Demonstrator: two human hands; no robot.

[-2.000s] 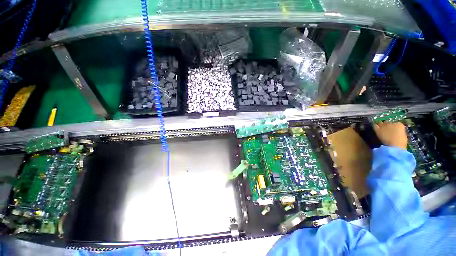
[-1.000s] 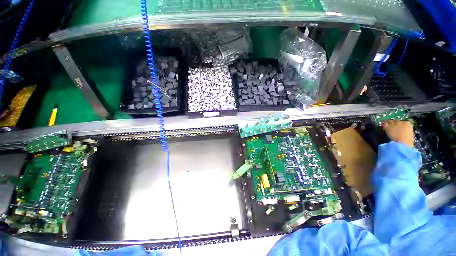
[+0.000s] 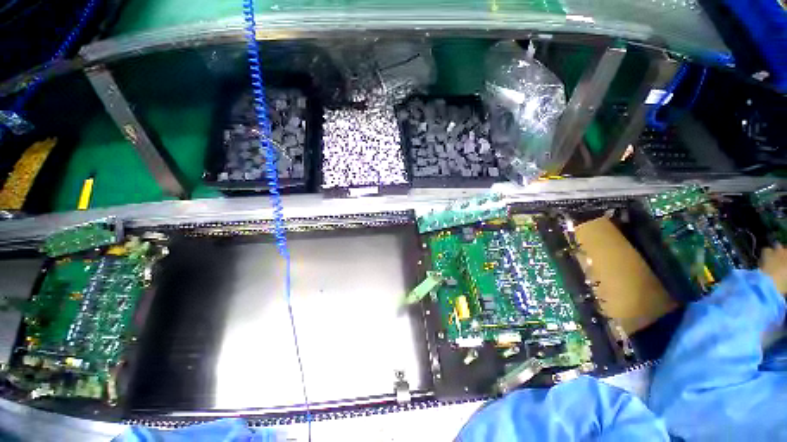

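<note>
Neither of my hands is in view. Blue sleeves show at the lower edge, one left of centre and one right of centre, with the hands cut off. In front, a green circuit board (image 3: 509, 280) lies in a black carrier (image 3: 449, 375). A light green strip (image 3: 463, 215) runs along its far edge, and a pale green clamp (image 3: 424, 287) sits at its left edge. A yellow component (image 3: 462, 307) stands on the board. Another green board (image 3: 84, 315) lies in a carrier at the left.
Another person's blue sleeve (image 3: 720, 345) and bare hand (image 3: 774, 264) are at the right, by a further board (image 3: 701, 246). A brown sheet (image 3: 623, 276) lies between carriers. Bins of dark grey blocks (image 3: 449, 142) and small white-silver parts (image 3: 362, 148) stand behind. A blue coiled cord (image 3: 272, 164) hangs across.
The other person's hand has moved right and nearer, away from the far end of the right board, uncovering more of it. The centre board has shifted slightly right in view.
</note>
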